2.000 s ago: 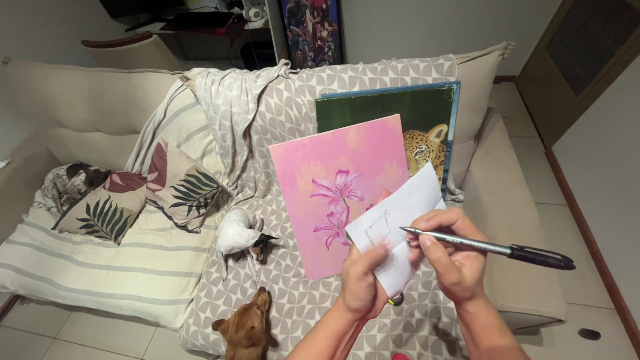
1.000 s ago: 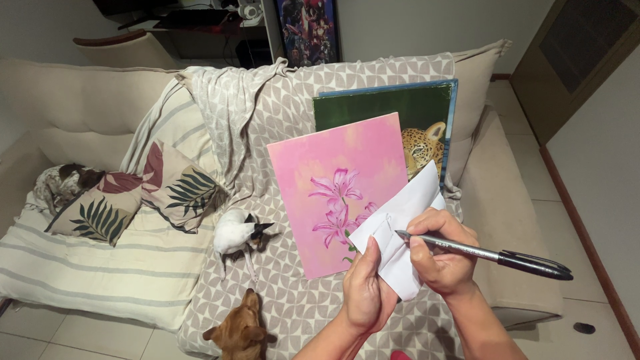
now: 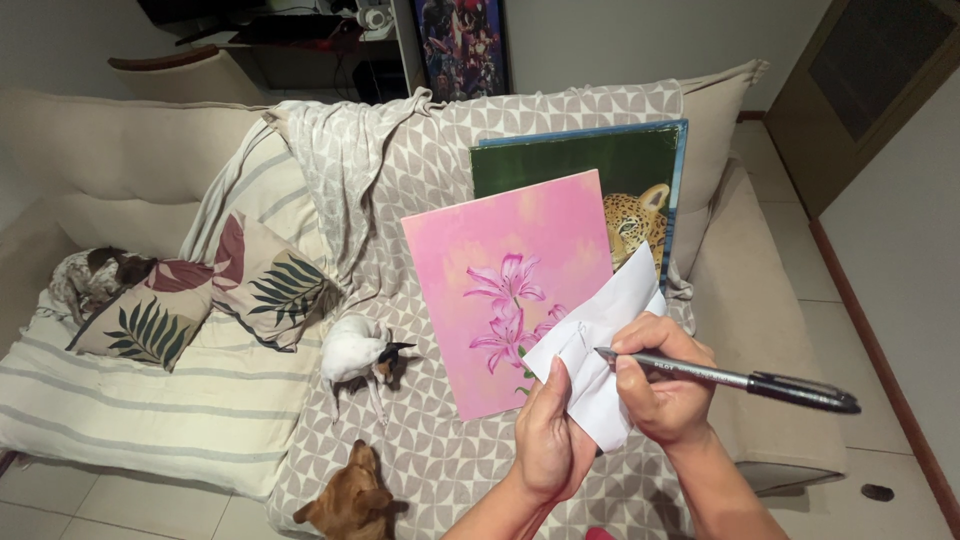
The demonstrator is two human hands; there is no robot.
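Note:
My left hand (image 3: 553,442) holds a creased sheet of white paper (image 3: 600,375) from below, its thumb on top. A ballpoint pen (image 3: 720,376) is gripped in my right hand (image 3: 667,375), its tip at the paper beside a few thin pen strokes. Behind the paper, a pink canvas with painted lilies (image 3: 450,300) leans on the sofa. It overlaps a darker painting of a spotted big cat (image 3: 540,165), whose lower part is hidden.
A patterned throw (image 3: 420,225) covers the beige sofa (image 3: 772,315). A white dog (image 3: 352,349) and a brown dog (image 3: 349,491) are left of my hands. A spotted dog (image 3: 94,277) curls by leaf-print cushions (image 3: 154,322). A framed poster (image 3: 461,45) stands behind.
The brown dog's head has shifted to the left and turned. The pen has moved over the paper, and the paper has tilted in my left hand.

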